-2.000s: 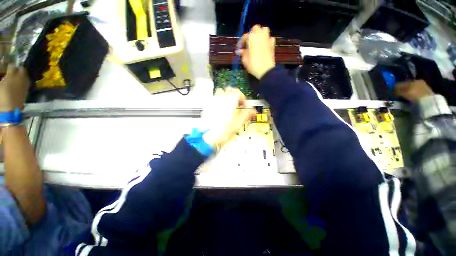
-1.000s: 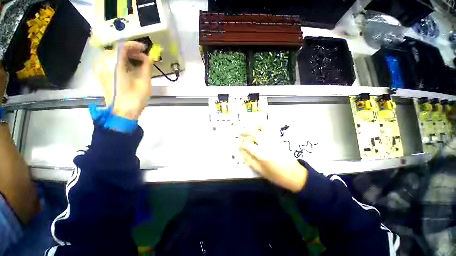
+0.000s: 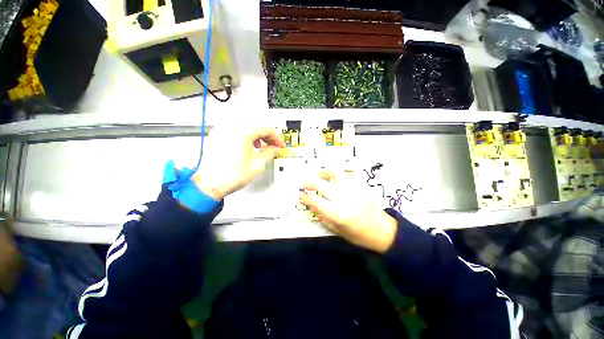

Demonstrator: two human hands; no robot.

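A pale yellow circuit board [image 3: 336, 151], two panels side by side, lies in the metal-railed channel with yellow and black parts along its far edge. My left hand [image 3: 233, 157], with a blue strap at the wrist, is over the board's left edge. Its thumb and finger are bent near the left yellow part; I cannot tell whether they hold a small piece. My right hand [image 3: 344, 206] lies over the board's near right part, fingers pointing left. Its fingertips touch or hover over the board; no held piece can be made out.
Green components [image 3: 299, 83], mixed green-yellow components [image 3: 359, 83] and dark components [image 3: 434, 79] fill bins beyond the rail. A cream tape dispenser [image 3: 171, 49] stands back left, beside yellow components [image 3: 30, 49]. More boards [image 3: 501, 165] lie right. Dark thin strands [image 3: 397, 196] lie near my right hand.
My left hand has moved from the tape dispenser rightward and down to the board. My right hand, earlier at the bins, stays over the board. The blue cord now hangs across the dispenser.
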